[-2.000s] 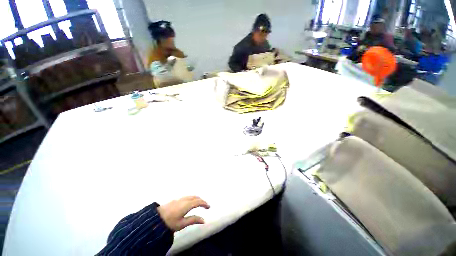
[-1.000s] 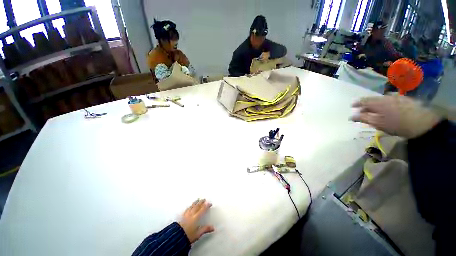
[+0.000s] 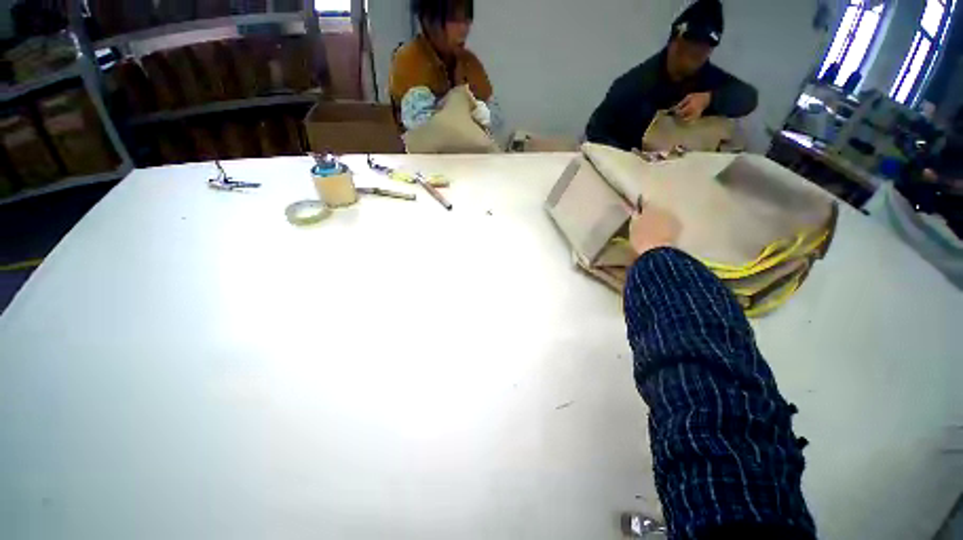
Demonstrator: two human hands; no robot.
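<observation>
A stack of beige handbag bodies (image 3: 729, 206) with yellow edges lies at the far right of the white table. My right hand (image 3: 655, 227), in a dark striped sleeve, reaches across to the stack's near left side. Its fingers are closed at the edge of the top bag, beside a folded beige end panel; the fingertips are partly hidden. My left hand is not in view.
White table (image 3: 317, 369). Metal top of a pot (image 3: 642, 524) at the bottom edge. Far left: second pot (image 3: 335, 185), tape roll (image 3: 308, 213), small tools (image 3: 433, 192). Two people (image 3: 441, 79) work behind the table; shelves stand behind left.
The view has moved forward and left, so the stack looks larger and further right. My right hand has moved onto the stack. My left hand, flat on the table before, has left the picture.
</observation>
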